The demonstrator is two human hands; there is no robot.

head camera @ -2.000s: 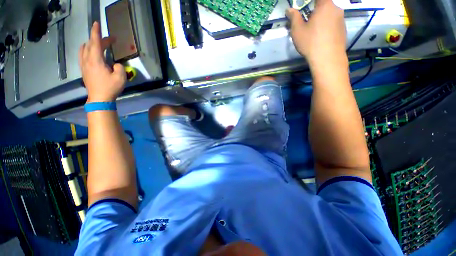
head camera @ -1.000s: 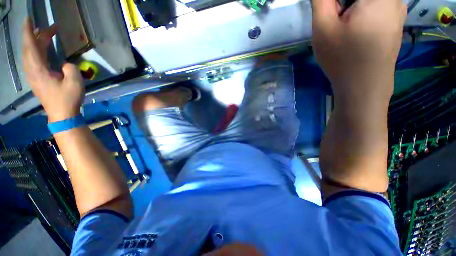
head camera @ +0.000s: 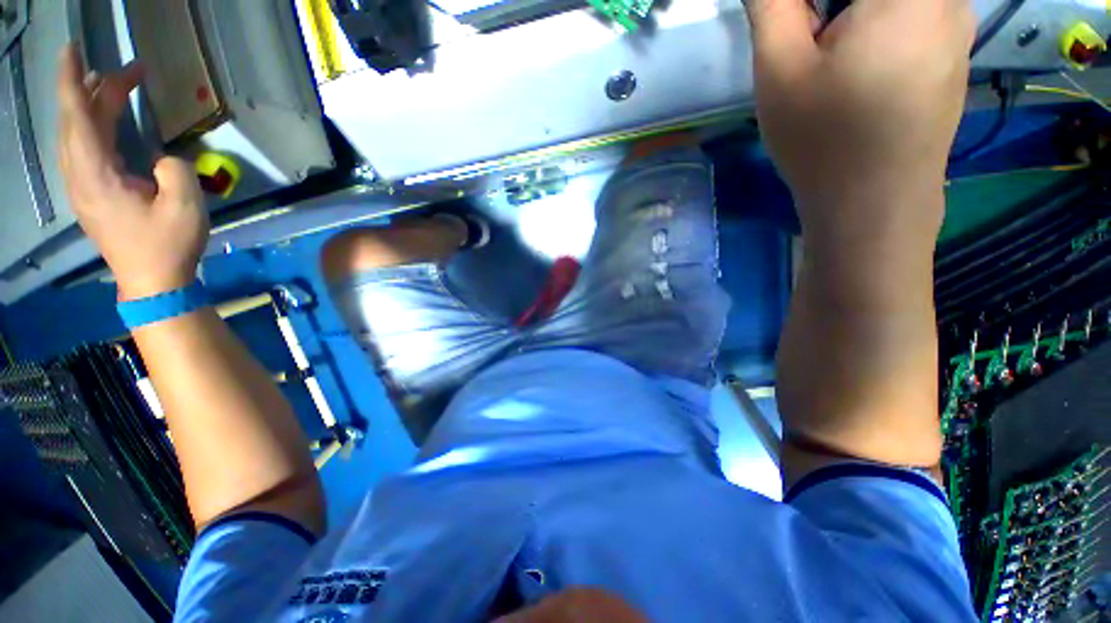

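My left hand [head camera: 132,195] is at the upper left over the left machine's front edge, fingers apart, holding nothing. The smartphone [head camera: 177,73], flat and brown, lies on the machine top just right of my fingers. My right hand [head camera: 871,73] is at the top right over the right machine, cut off by the picture's top edge. Its fingers are bent, with a small dark patch between them; what it holds, if anything, cannot be told. A corner of the green PCB panel [head camera: 625,11] shows at the top edge, left of my right hand.
The right machine's white front [head camera: 524,104] crosses the top. Red buttons on yellow sit at its right corner [head camera: 1082,45] and on the left machine [head camera: 217,175]. Racked boards stand at right [head camera: 1048,535] and left [head camera: 91,438]. A pipe frame [head camera: 299,353] is on the blue floor.
Against two seconds ago, the view has shifted, so the machines sit higher and most of the panel has left the picture. My right hand appears larger and higher. Little differs over the last second.
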